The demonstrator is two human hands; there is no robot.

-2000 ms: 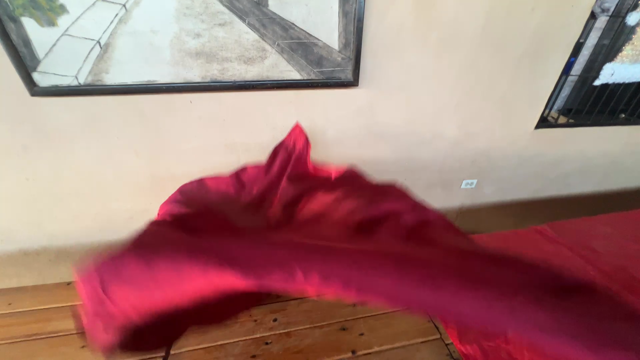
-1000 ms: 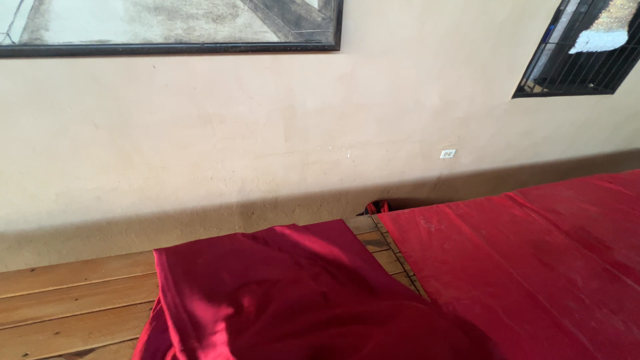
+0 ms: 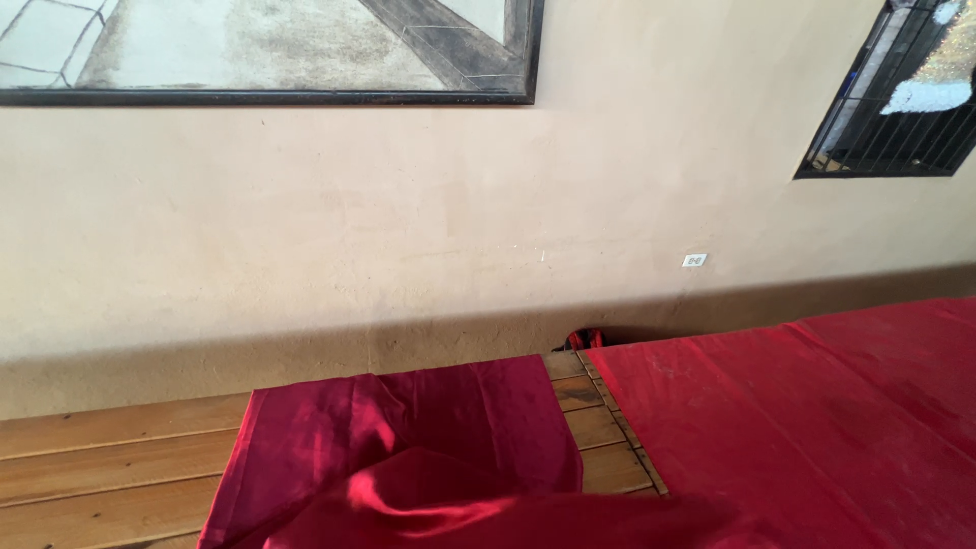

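Observation:
Neither my left hand nor my right hand shows in the head view. A dark red cloth [image 3: 427, 435] lies over a wooden plank table [image 3: 107, 446] at the lower middle, its far edge near the table's far edge. Toward the bottom of the view the cloth rises in loose, partly blurred folds. A second, brighter red cloth [image 3: 801, 412] is spread over the surface at the right, with light creases. Bare planks show between the far parts of the two cloths; nearer, the loose folds overlap the view of the right cloth.
Behind the table stands a beige wall [image 3: 381, 229] with a framed picture [image 3: 305, 97], a white wall outlet [image 3: 695, 260] and a barred window [image 3: 884, 145] with a glittery decoration. A red and black item [image 3: 585, 338] is partly hidden beyond the table's far edge.
Two seconds ago the dark red cloth billowed in the air. Its far part has come down flat on the planks, and since one second ago more of it shows spread out.

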